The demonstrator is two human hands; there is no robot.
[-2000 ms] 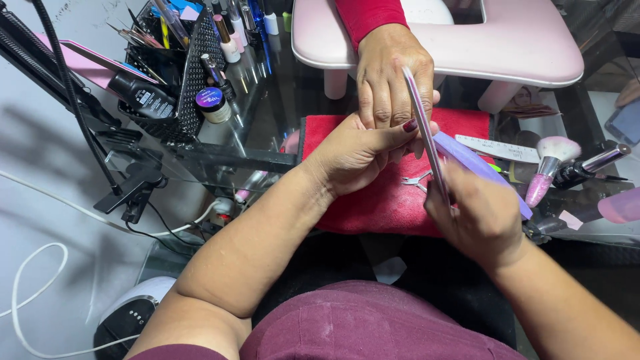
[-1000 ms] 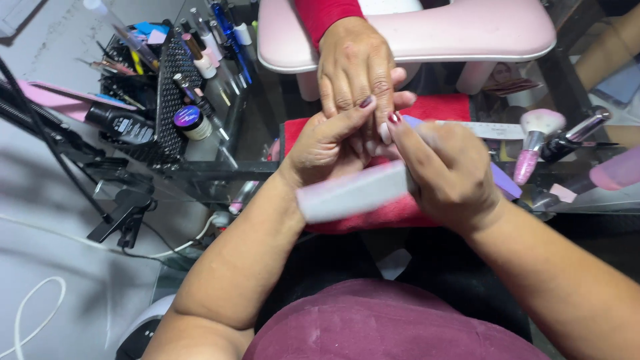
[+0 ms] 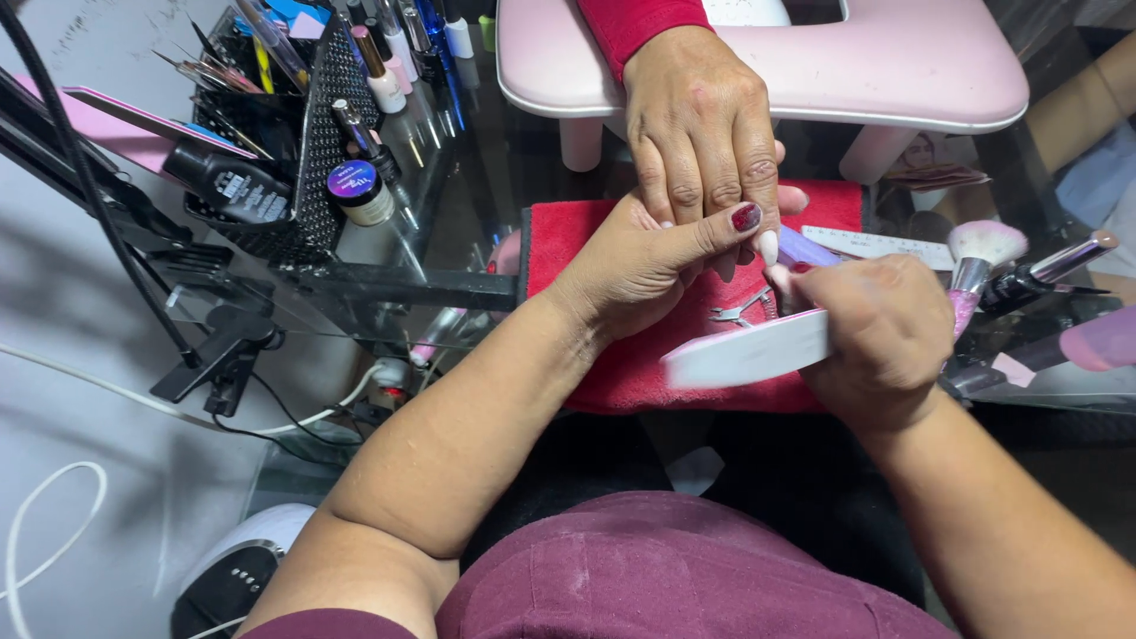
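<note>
My left hand holds the fingers of another person's hand, my thumb lying beside a finger with a long whitish nail. In my right hand is a white nail file with a pink edge, slightly blurred, its free end pointing left below that nail. Beneath the hands lies a red towel. On it, between my hands, are metal cuticle nippers, partly hidden. A lilac nail buffer block shows behind my right fingers.
A pink armrest stands across the top. Right of the towel are a white ruler-like file, a fluffy brush and a dark tube. At left are a black mesh organizer, a jar and a clamp.
The nail file, upright between the hands two seconds ago, has swung down to point left below the held fingers. My left hand keeps its hold on the other person's fingers.
</note>
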